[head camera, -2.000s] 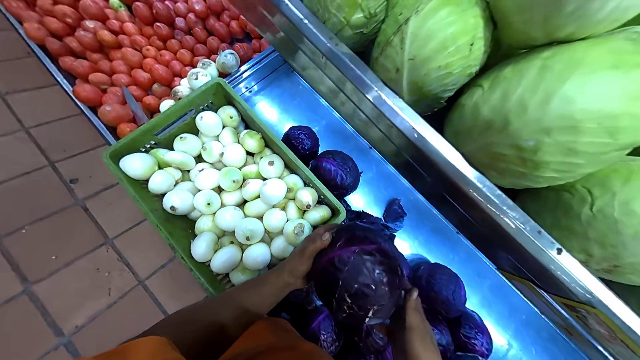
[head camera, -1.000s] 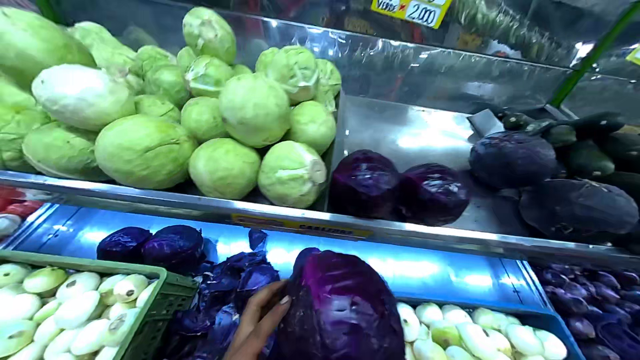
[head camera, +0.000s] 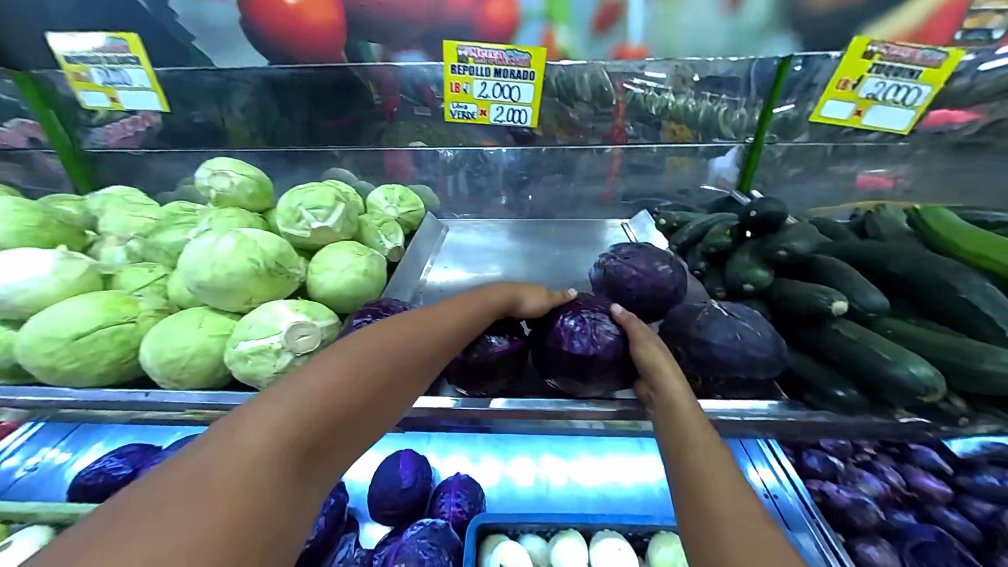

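Both hands are around a purple cabbage [head camera: 583,346] at the front of the upper metal shelf. My left hand [head camera: 535,301] lies on its upper left side, my right hand [head camera: 642,346] along its right side. Another purple cabbage [head camera: 487,361] touches it on the left, below my left wrist. Behind it to the right rests a purple cabbage [head camera: 638,279], and a dark, duller one [head camera: 722,340] sits right of my right hand. Part of a further purple cabbage [head camera: 376,313] shows behind my left forearm. The undersides of my fingers are hidden.
Green cabbages [head camera: 240,269] are piled at left, zucchini [head camera: 874,358] at right. The shelf's metal front edge [head camera: 724,409] runs across. Below are loose purple cabbages [head camera: 400,487], a blue crate [head camera: 472,539] of white onions and a bin of purple onions [head camera: 890,488]. Price signs [head camera: 494,85] hang behind.
The view has swung from the lower bin up to the shelf. One second ago a purple cabbage was held at the lower level; now both hands are on one on the upper shelf.
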